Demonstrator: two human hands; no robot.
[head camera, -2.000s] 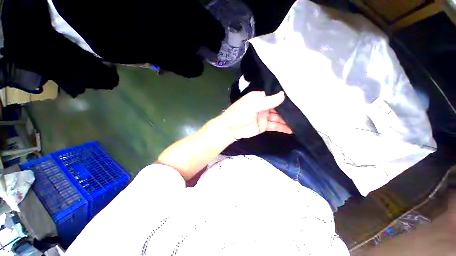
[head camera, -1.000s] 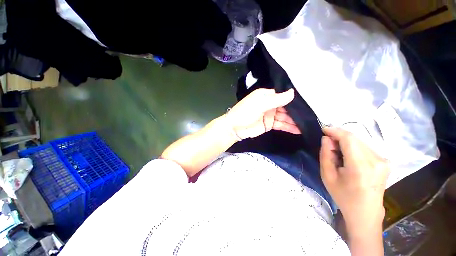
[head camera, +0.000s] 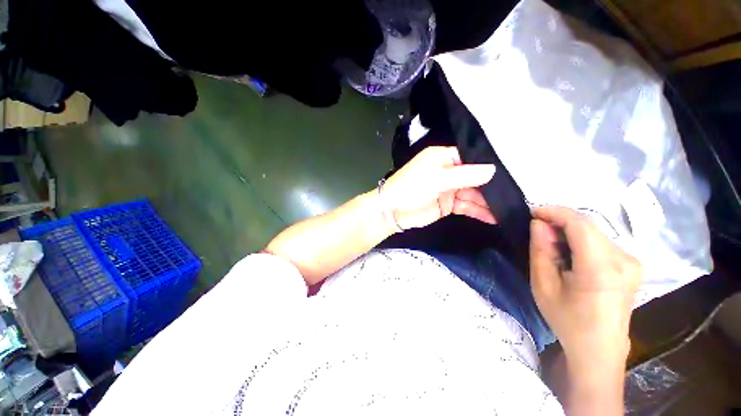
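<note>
A shiny white lining (head camera: 593, 122) lies spread at the right, joined along its left edge to the matte black hem edge (head camera: 505, 191) of a garment. My left hand (head camera: 435, 191) holds the black edge, thumb on top and fingertips against the cloth. My right hand (head camera: 581, 272) pinches at the lining's edge with thumb and fingertips, just right of my left hand. A needle between those fingertips is too small to make out. A fine dark thread line shows on the lining beside my right fingertips.
Black garments (head camera: 244, 41) hang at the upper left. A clear round container (head camera: 398, 61) stands at top centre. Blue plastic crates (head camera: 134, 268) stand on the green floor (head camera: 244, 162) at left. Clear plastic (head camera: 654, 378) lies at lower right. Blue jeans (head camera: 496, 284) show under the work.
My right hand, out of clear view two seconds ago, came in from the lower right to the lining's edge and stays there. My left hand keeps its hold; the view has shifted slightly.
</note>
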